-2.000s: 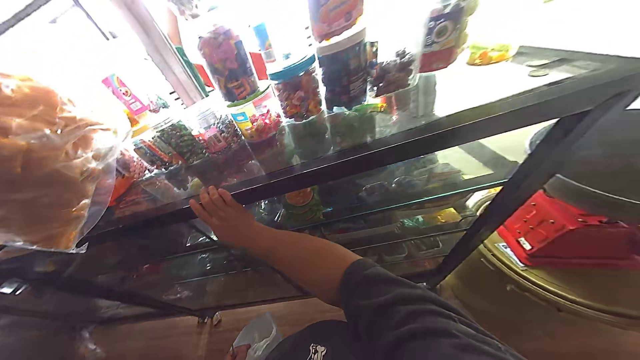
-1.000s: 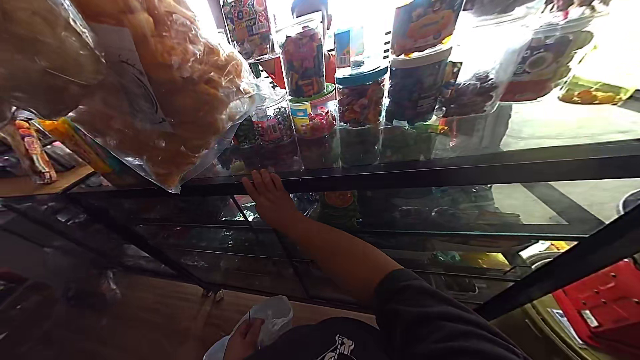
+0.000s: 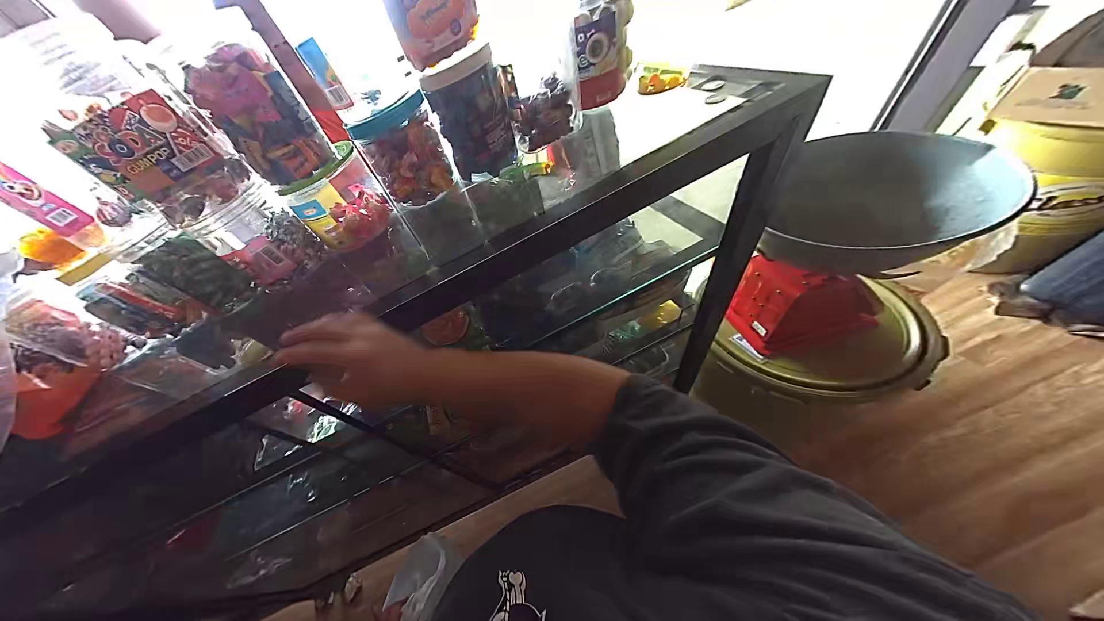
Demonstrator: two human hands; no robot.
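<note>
My right hand (image 3: 349,358), slightly blurred, rests on the black metal edge (image 3: 509,237) of a glass display case, its fingers over the edge and nothing seen in them. Just beyond it on the glass top stand plastic jars of sweets, among them a teal-lidded jar (image 3: 405,147), a green-rimmed tub (image 3: 341,203) and a gum pop jar (image 3: 142,129). At the bottom edge, a small part of my left hand (image 3: 392,612) shows at a clear plastic bag (image 3: 423,573); most of that hand is out of view.
Right of the case, a red weighing scale (image 3: 798,306) with a wide metal pan (image 3: 897,194) stands on a large round lidded container (image 3: 914,345). Packets lie on shelves under the glass. Coins (image 3: 714,86) lie at the case's far corner. Yellow containers (image 3: 1056,181) stand at the right.
The view has swung right, bringing the scale and its pan into sight and the big hanging bags mostly out. My right hand stays at the case's edge. Less of my left hand shows.
</note>
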